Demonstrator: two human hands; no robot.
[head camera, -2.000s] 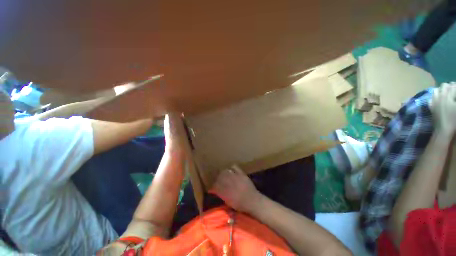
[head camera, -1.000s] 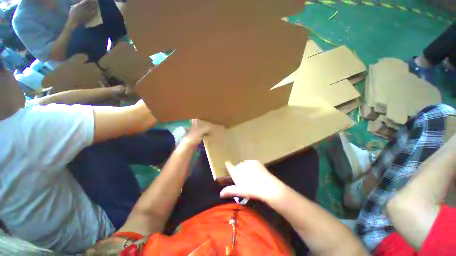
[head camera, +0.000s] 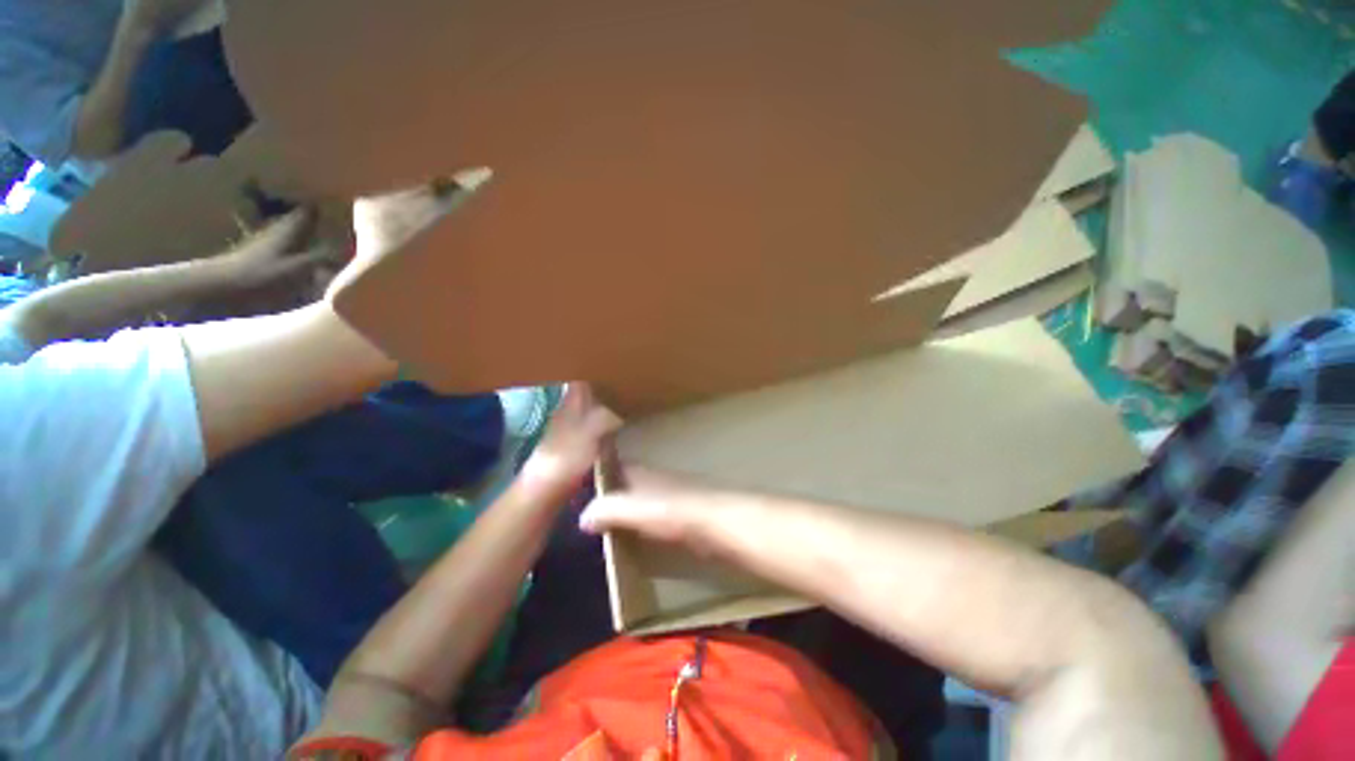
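A part-folded mailer box (head camera: 862, 434) lies on my lap. Its large brown lid (head camera: 654, 193) stands up and fills the upper middle of the view. The left side wall (head camera: 621, 577) stands upright at the tray's left end. My left hand (head camera: 574, 434) holds the back corner of that side wall. My right hand (head camera: 648, 509) reaches across the tray with fingers over the same wall, just in front of my left hand. The front wall (head camera: 728, 610) runs low along the edge nearest my body. The right end of the tray has no wall raised.
Flat notched blanks (head camera: 1025, 268) lie behind the tray, and a stack of blanks (head camera: 1211, 245) is on the green floor (head camera: 1189, 82) at right. A person in a pale shirt (head camera: 112, 491) sits close at left; another's plaid leg (head camera: 1263, 461) is close at right.
The box has come nearer my body, and its lid fills more of the view. My right hand has moved from the front corner to the middle of the side wall. My left hand stays at the back corner.
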